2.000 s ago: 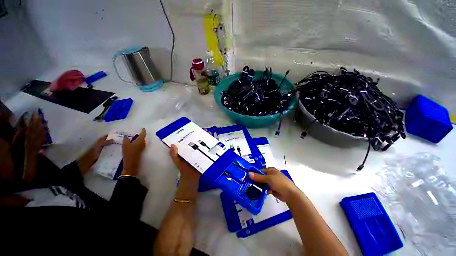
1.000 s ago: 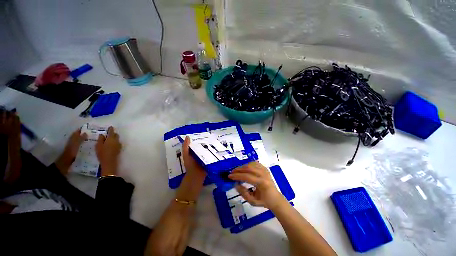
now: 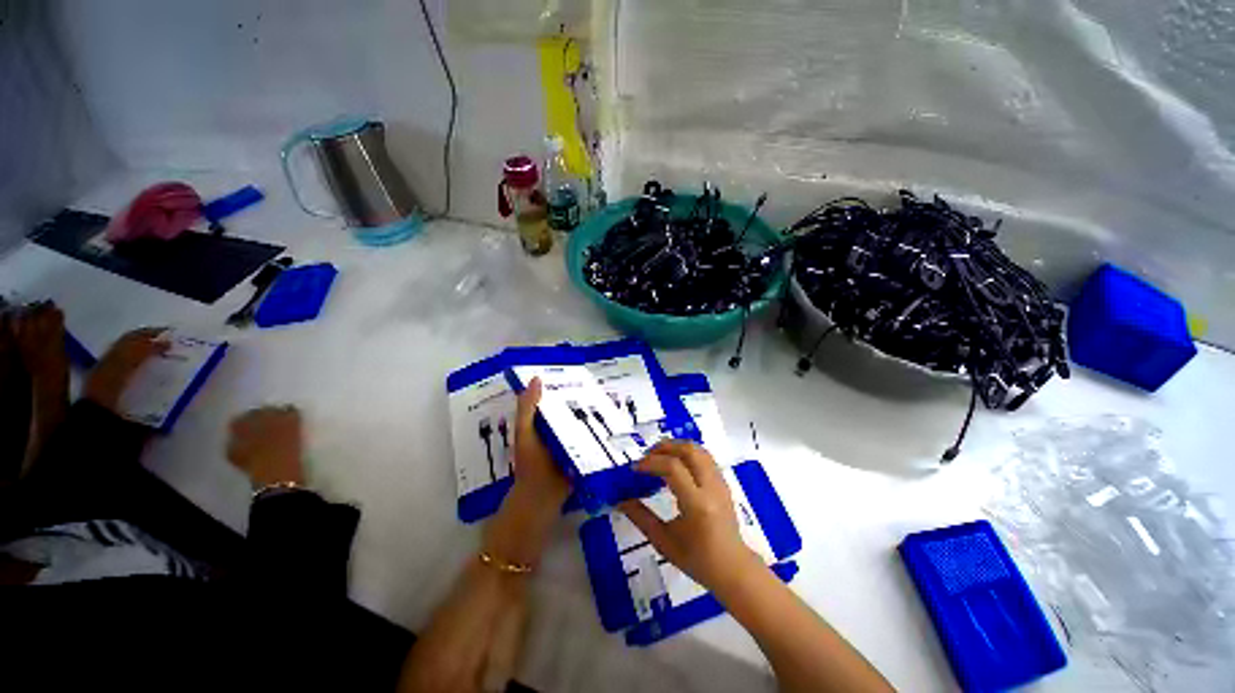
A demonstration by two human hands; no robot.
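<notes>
My left hand [image 3: 536,467] holds a retail box [image 3: 576,406] by its left side, tilted above the pile. The box has a white face with a picture of black plugs and blue edges. My right hand [image 3: 688,512] has its fingers at the box's lower right end. The blue tray seen earlier does not show clearly; it may be inside the box. More printed boxes [image 3: 474,431] lie flat and overlapping beneath. A blue blister tray [image 3: 981,604] lies at the right, recesses up.
A teal basin [image 3: 677,326] and a grey basin [image 3: 867,348] are heaped with black cables. A blue tray stack [image 3: 1132,328], clear plastic bags [image 3: 1131,515], a kettle [image 3: 366,179] and a red-capped bottle [image 3: 526,210] stand or lie around. A co-worker's hand [image 3: 266,444] is at left.
The blue tray, visible under my right hand at first, has mostly gone from sight at the box's end. The box is lower over the pile. The co-worker's hands have moved apart.
</notes>
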